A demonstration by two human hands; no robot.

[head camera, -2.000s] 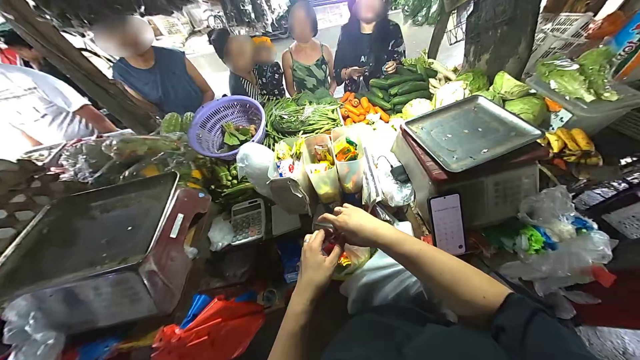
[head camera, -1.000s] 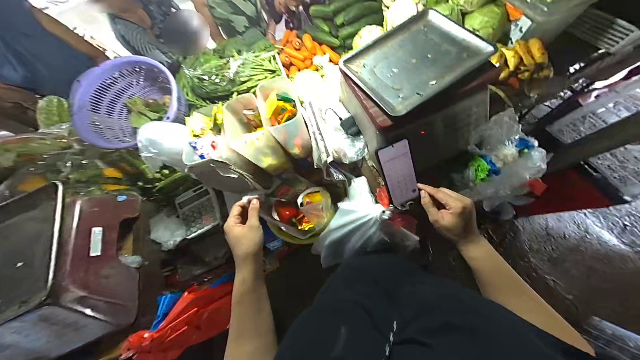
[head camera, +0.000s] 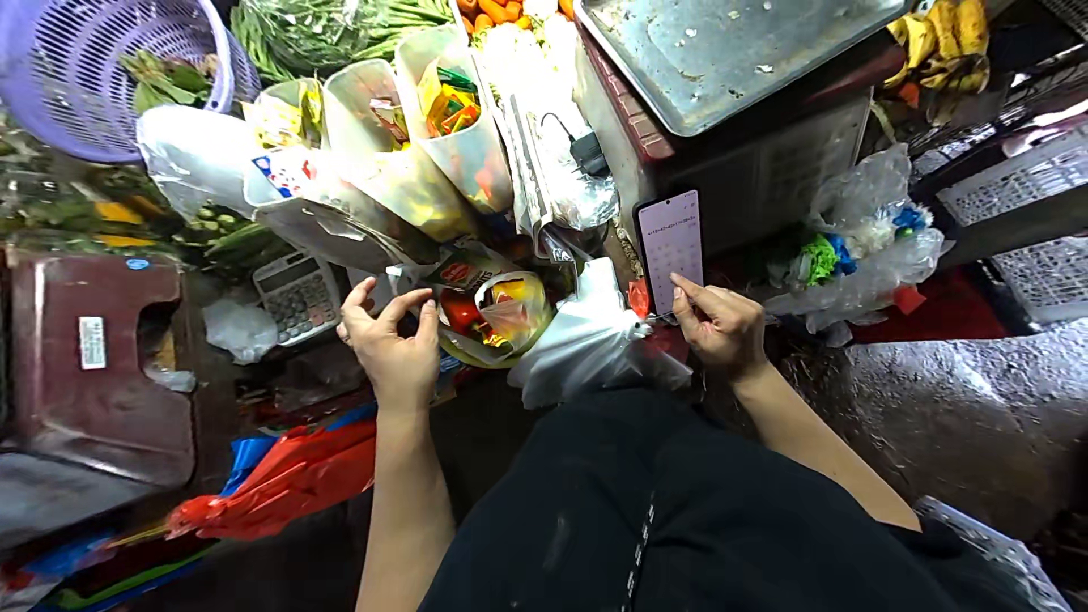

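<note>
My right hand (head camera: 721,327) touches the lower part of the screen of a smartphone (head camera: 670,246) with one fingertip. The phone leans upright against the side of a weighing scale and shows a calculator. My left hand (head camera: 391,340) is raised with its fingers apart and holds nothing. Just right of it sits an open plastic bag (head camera: 518,310) with red and yellow packets inside. White plastic bags (head camera: 586,331) lie between the two hands. A desk calculator (head camera: 297,297) rests to the left of my left hand.
A scale with a metal tray (head camera: 722,51) stands at the upper right, bananas (head camera: 943,42) beside it. Plastic containers of packets (head camera: 459,127) and a purple basket (head camera: 110,76) are ahead. A maroon scale (head camera: 102,374) stands left, near red plastic bags (head camera: 289,484).
My hands were together over the bag of packets two seconds ago; they have since moved apart, the right one to the phone. My left thumb and fingers have spread. The view has tilted down.
</note>
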